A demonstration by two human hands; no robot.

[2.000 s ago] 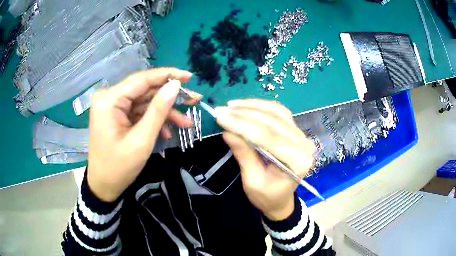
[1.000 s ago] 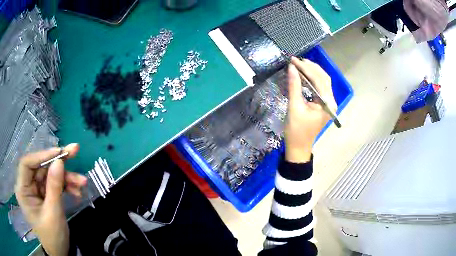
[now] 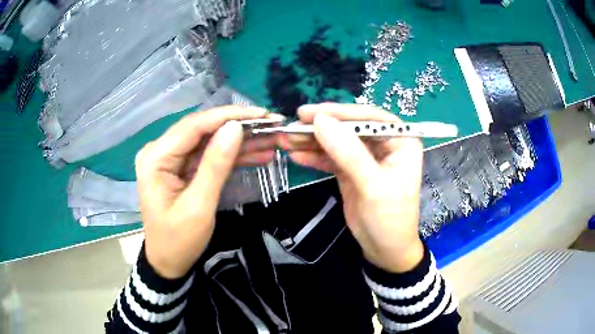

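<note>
My left hand (image 3: 186, 176) pinches a thin silver end connector (image 3: 261, 121) between thumb and fingertips; any band behind it is mostly hidden by the fingers. My right hand (image 3: 372, 176) holds slim silver tweezers (image 3: 404, 129) level, with a row of round holes facing me. The tweezer tip reaches to the left fingertips, just below the connector; contact cannot be told. A small stack of mesh bands with silver ends (image 3: 266, 182) lies below the hands.
A large band pile (image 3: 124, 78) lies left. Black inserts (image 3: 320, 68) and silver pieces (image 3: 389, 49) lie mid-table. A black card (image 3: 496, 85) is at the table edge, above a blue bin (image 3: 548, 176) filled with bands. More bands (image 3: 104, 196) lie at the lower left.
My right hand with the tweezers has moved from the black card back to my left hand. The view has swung left, and the tweezers now lie level.
</note>
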